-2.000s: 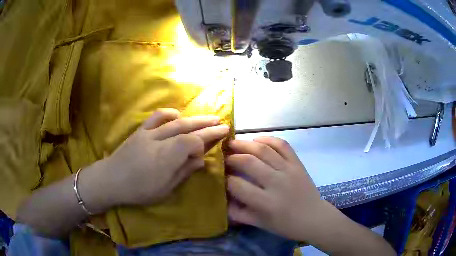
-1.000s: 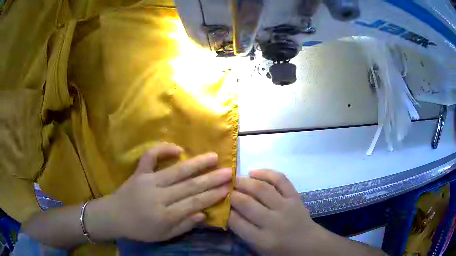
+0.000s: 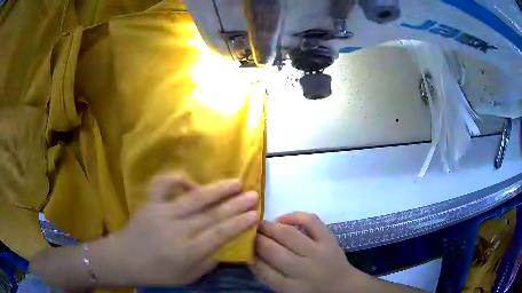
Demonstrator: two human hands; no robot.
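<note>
A large mustard-yellow cloth (image 3: 189, 131) covers the left side of the machine bed, its straight right edge running from the needle area down to the lap. The needle area of the sewing machine (image 3: 257, 66) is washed out by lamp glare. My left hand (image 3: 189, 229) lies flat on the cloth near its lower right part, slightly blurred, fingers pointing to the edge. My right hand (image 3: 297, 252) holds the lower right edge of the cloth between thumb and fingers; the thumb is largely hidden.
A dark round knob (image 3: 316, 86) hangs right of the needle. White strips (image 3: 445, 114) hang at the machine's right. A slim metal tool (image 3: 503, 143) lies at far right. The table's curved front edge (image 3: 395, 220) has ruler markings. A blue basket (image 3: 458, 252) holds yellow pieces.
Both hands have moved down toward the lap since the earliest frame, and slightly lower and left in the last second. The cloth's right edge now lies straighter and smoother.
</note>
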